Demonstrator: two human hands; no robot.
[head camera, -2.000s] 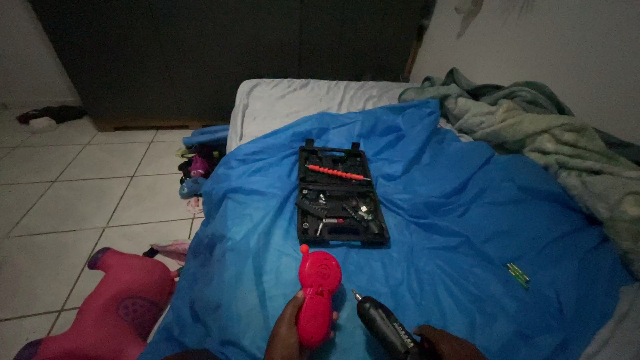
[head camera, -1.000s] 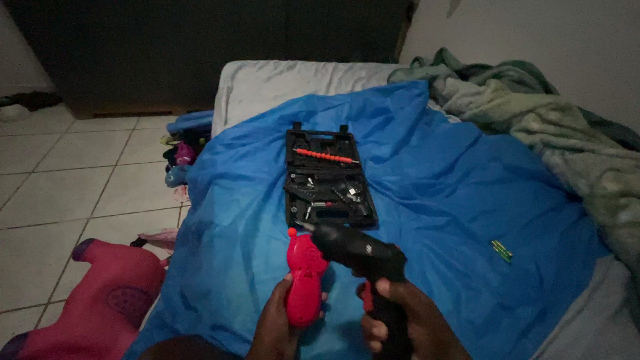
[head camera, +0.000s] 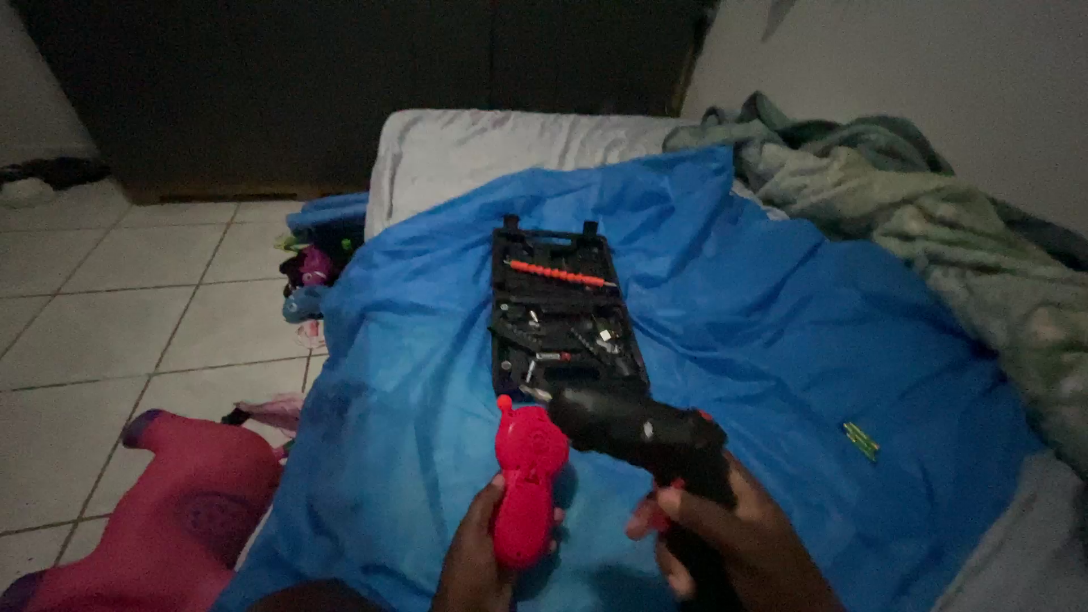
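My left hand (head camera: 483, 544) holds a red plastic toy (head camera: 525, 493) with a rounded head and a small knob on top. A black cordless screwdriver (head camera: 637, 425) with a red trigger is gripped by my right hand (head camera: 722, 527), its handle bent down like a pistol's. The bit points left, just above the toy's head; whether it touches cannot be told. Beyond both hands, an open black tool case (head camera: 557, 297) lies on the blue sheet (head camera: 408, 408). In it are an orange-red flexible shaft (head camera: 557, 273) and several small tools and bits.
Small green-and-gold batteries, as they appear, (head camera: 862, 441) lie on the sheet at the right. A green blanket (head camera: 943, 229) is heaped along the wall. At the left, a pink inflatable-looking animal toy (head camera: 183, 501) and other items rest on the tiled floor (head camera: 127, 331). A dark cabinet (head camera: 382, 85) stands behind the bed.
Two seconds ago the screwdriver was straight and low, right of the toy. By one second ago it was bent and raised beside the toy's head, where it remains.
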